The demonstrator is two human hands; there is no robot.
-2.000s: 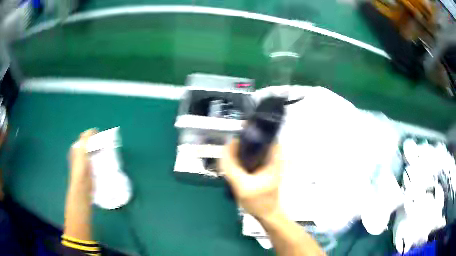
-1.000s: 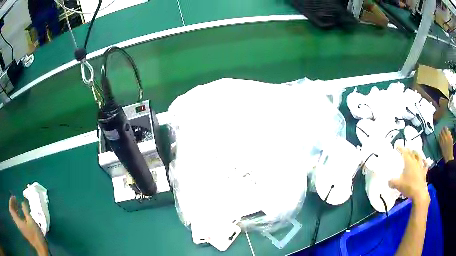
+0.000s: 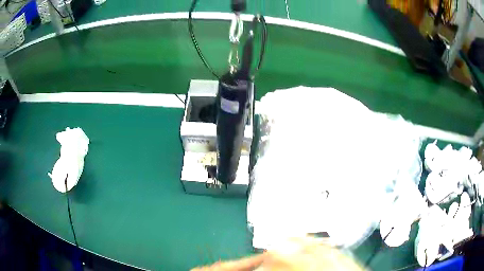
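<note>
One hand, which seems to be my right hand [image 3: 305, 259], is blurred and cut off at the bottom edge, just below the plastic bag. Whether it holds anything cannot be told. My left hand is not in view. A white unit with a black cable [image 3: 72, 159] lies on the left of the green bench, its cable trailing to the near edge. The black electric screwdriver [image 3: 232, 132] hangs upright in front of the grey screw feeder [image 3: 215, 174], untouched.
A large whitish plastic bag of parts [image 3: 329, 164] lies right of the feeder. Several white units with cables [image 3: 438, 201] are piled at the far right, above a blue crate [image 3: 451, 265]. A white edge strip [image 3: 101, 98] runs behind the bench surface.
The view has turned back left. The left hand has left the white unit's side and is out of view. The right hand has moved from the pile at right to the bottom middle.
</note>
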